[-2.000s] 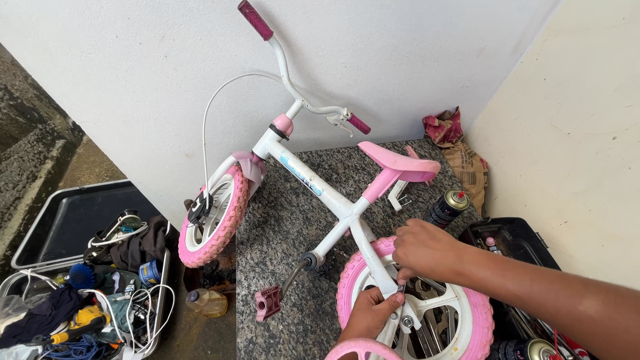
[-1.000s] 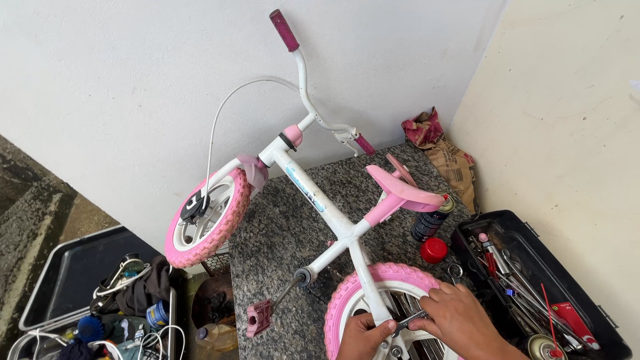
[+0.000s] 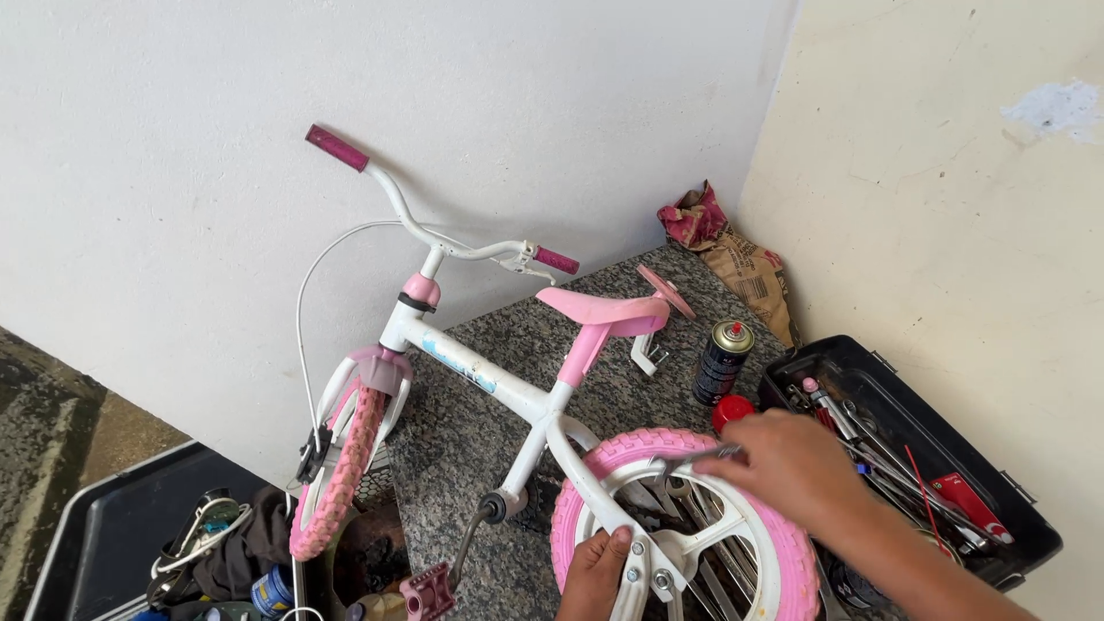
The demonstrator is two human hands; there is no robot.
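A child's bicycle (image 3: 483,371) with a white frame and pink tires stands on a granite countertop (image 3: 466,431). My left hand (image 3: 595,573) grips the white frame stay beside the rear axle, its thumb near the bolts of a bracket (image 3: 642,573). Above the rear wheel (image 3: 604,457), my right hand (image 3: 776,466) holds a metal wrench (image 3: 681,457), whose head is over the tire and rim, apart from the axle nut (image 3: 662,580). Through the spokes several more wrenches (image 3: 711,578) show.
Right of the bicycle is a black toolbox (image 3: 914,414) full of tools. A spray can (image 3: 723,362), its red cap (image 3: 733,412), a loose training wheel (image 3: 666,291) and a crumpled paper bag (image 3: 746,276) lie behind. A black bin (image 3: 112,526) with cables and cloth is at lower left.
My right hand has lifted the wrench from the rear axle area to above the wheel. My left hand stays by the axle. The view has shifted.
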